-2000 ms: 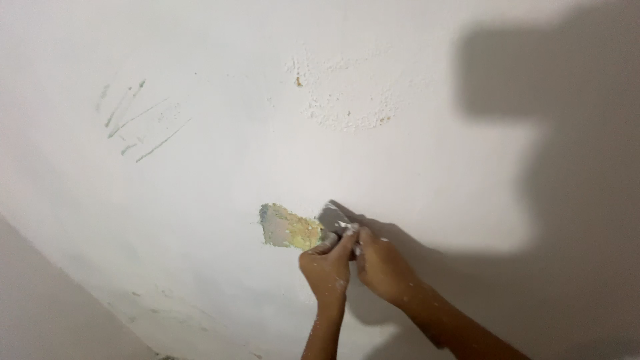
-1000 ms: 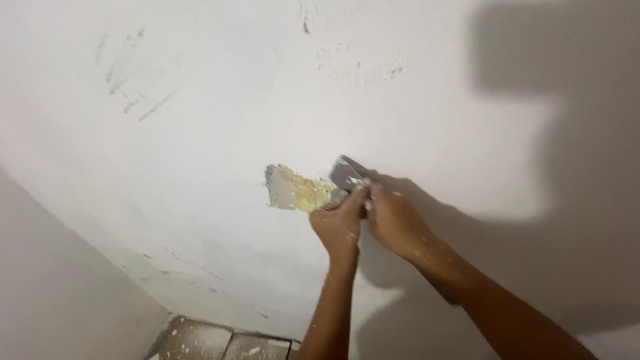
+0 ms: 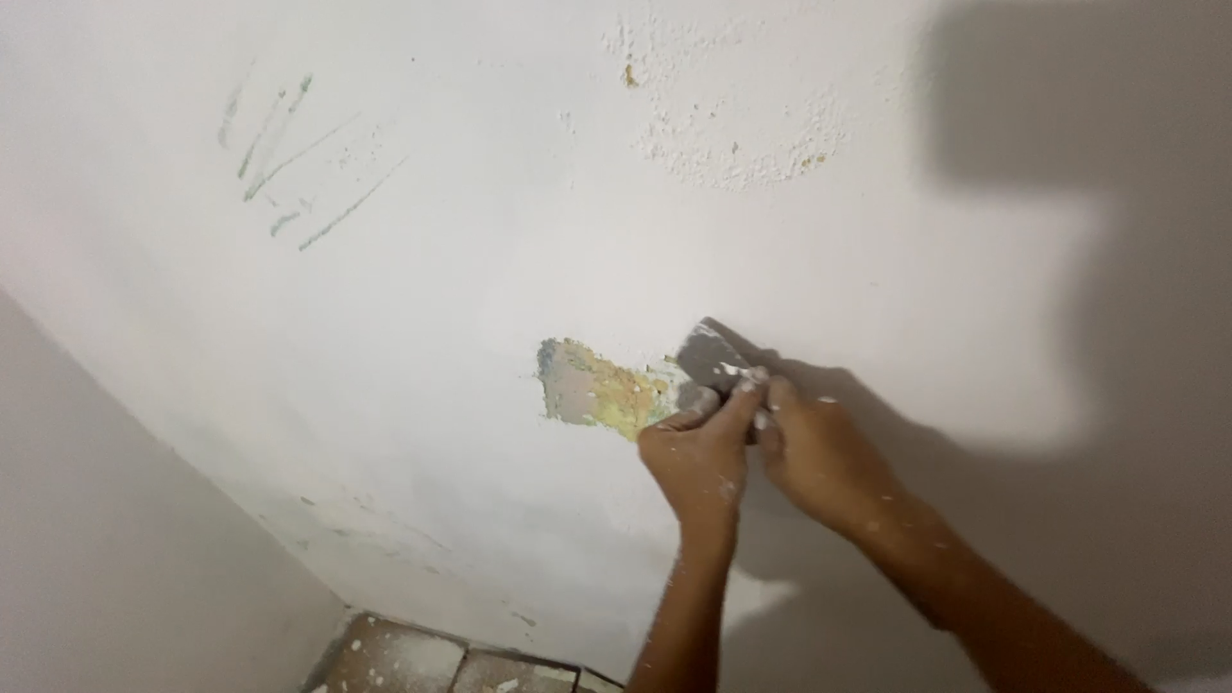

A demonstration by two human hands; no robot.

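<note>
A flat metal scraper blade (image 3: 710, 354) lies against the white painted wall (image 3: 462, 289), at the right end of a patch of bare wall (image 3: 587, 387) in grey, pink and yellow with ragged paint edges. My right hand (image 3: 818, 448) is closed around the scraper's rear part, whose handle is hidden by the fingers. Close beside it, my left hand (image 3: 703, 448) pinches the lower part of the blade with thumb and fingers. White flecks cover both hands and forearms.
Blistered paint (image 3: 741, 154) and dark scratch marks (image 3: 279, 144) show higher on the wall. An adjoining wall (image 3: 125, 500) meets it at the left. Brown floor tiles (image 3: 404, 654) spattered with white are at the bottom. A large shadow (image 3: 1145, 318) falls on the right.
The view has shifted. Both hands and the scraper stay close to the right end of the bare patch, and both keep their hold.
</note>
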